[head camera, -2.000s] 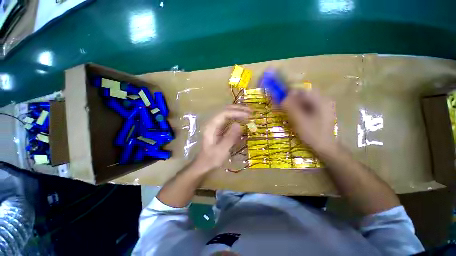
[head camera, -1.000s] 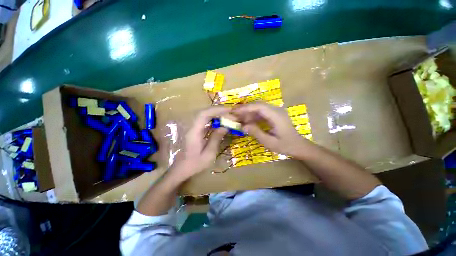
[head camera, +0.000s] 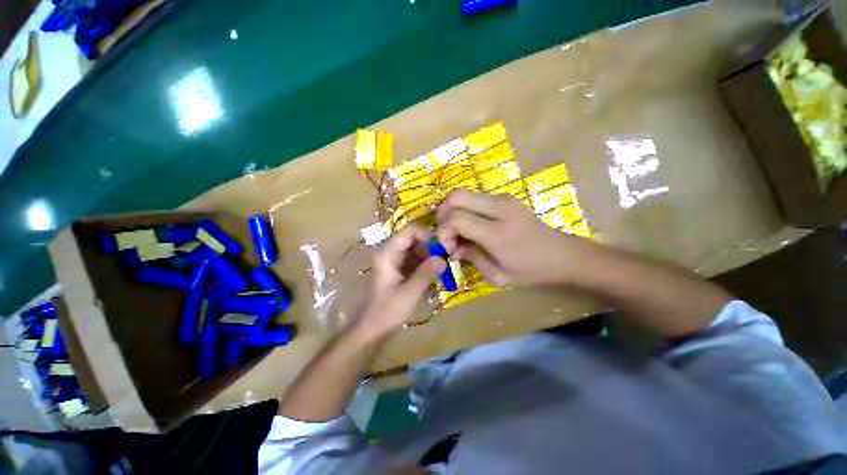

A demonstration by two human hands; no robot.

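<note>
A blue battery cell [head camera: 449, 270] with a pale pad on its side is held between both hands above the rows of yellow wired blocks. My left hand [head camera: 405, 272] grips it with thumb and fingers from the left. My right hand [head camera: 480, 234] has its fingertips on the cell's upper end and pad; they partly hide it. The yellow blocks [head camera: 557, 190] lie in tight rows on the cardboard, with thin dark and red wires at their left. A separate yellow piece [head camera: 374, 148] lies at the upper left of the rows.
An open carton [head camera: 78, 306] of blue cells stands at the left, with one cell [head camera: 263, 240] by its right side. A carton [head camera: 766, 139] of pale-yellow pieces stands at the right. The green belt [head camera: 306, 74] runs beyond the cardboard, with a blue pack [head camera: 488, 5] at the top edge.
The view has turned and shifted. The held cell has gone from nearly level to nearly upright in the picture, and both hands stay on it. The pack on the belt now sits at the top edge.
</note>
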